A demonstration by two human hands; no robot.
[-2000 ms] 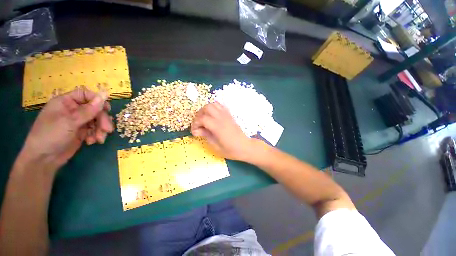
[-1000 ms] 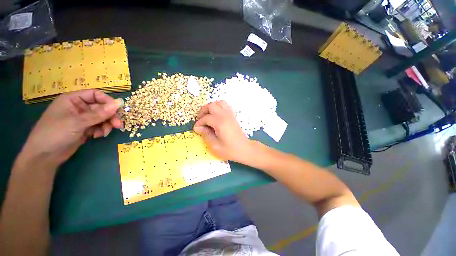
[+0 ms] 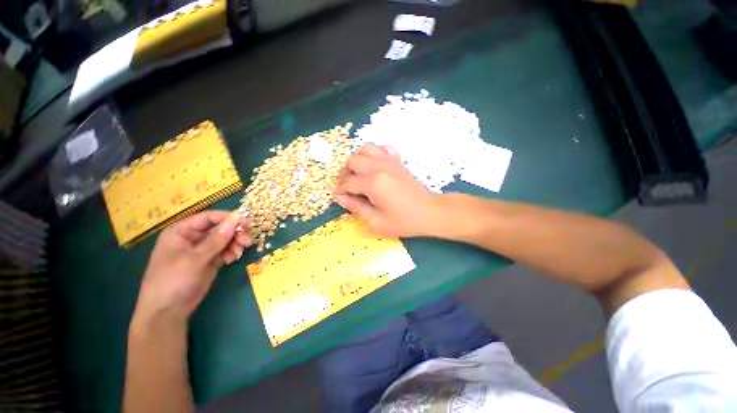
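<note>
A yellow circuit board panel (image 3: 327, 278) lies on the green mat before me. My left hand (image 3: 198, 250) is at the left edge of the heap of yellowish connectors (image 3: 295, 181), thumb and forefinger pinched together; a small light piece seems to show at the fingertips. My right hand (image 3: 384, 189) is bent over the panel's far right corner, beside the heap of white connectors (image 3: 424, 137); its fingertips are curled down and what they hold, if anything, is hidden.
A stack of yellow panels (image 3: 174, 181) lies at left, with a clear plastic bag (image 3: 89, 153) beyond it. A long black rack (image 3: 634, 105) stands at right. White labels (image 3: 413, 23) lie on the dark strip. A white sheet with a yellow board (image 3: 109, 63) is at far left. A board rack (image 3: 28, 306) borders the bench.
The view has swung left, bringing the white sheet and left board rack into sight. My left hand stays pinched at the tan heap's edge; my right hand stays at the panel's far right corner.
</note>
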